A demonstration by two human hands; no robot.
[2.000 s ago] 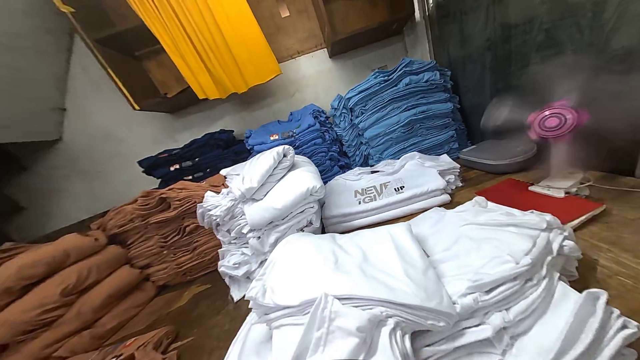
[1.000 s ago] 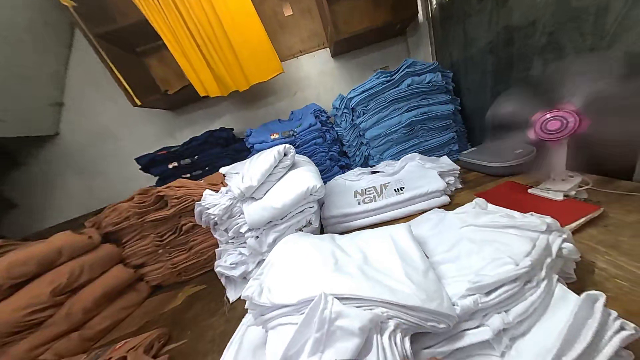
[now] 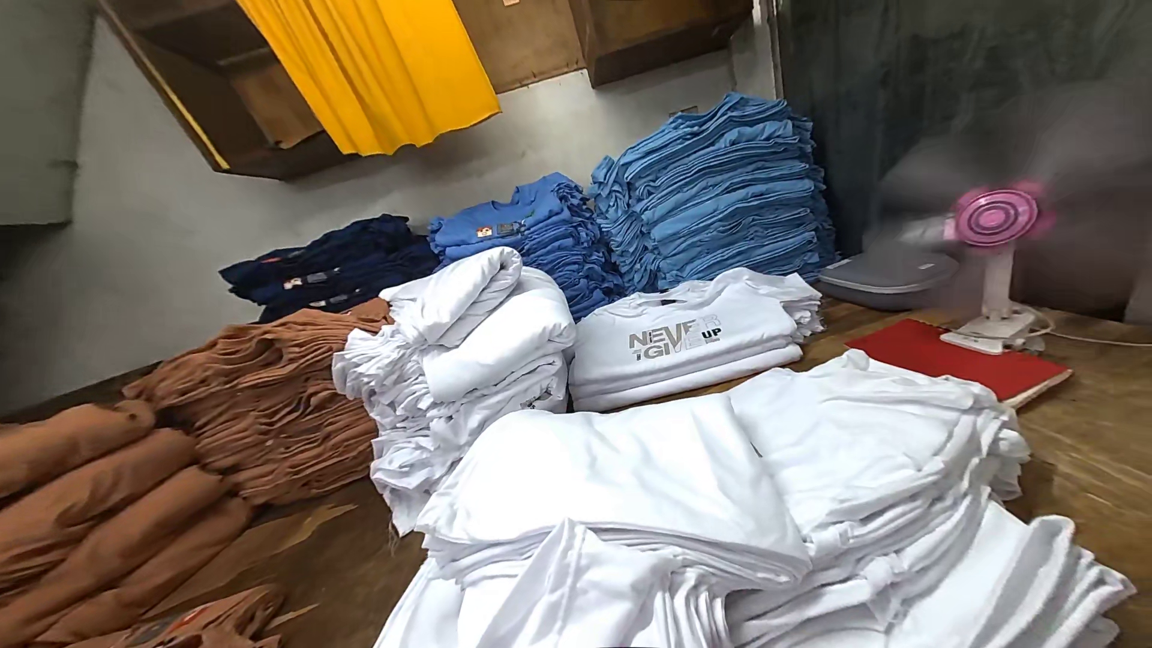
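Neither my left hand nor my right hand is visible. A large pile of folded white shirts fills the near middle, with another white stack against its right side. Behind it, at the left, stands a taller stack of folded white garments. To the right of that lie folded white T-shirts with grey and black lettering on the front. Brown garments are stacked at the left, and thick brown folds lie nearer.
Along the wall stand stacks of navy, blue and light blue shirts. A pink and white fan stands on a red board on the wooden table, beside a grey case. Yellow cloth hangs from an open cabinet.
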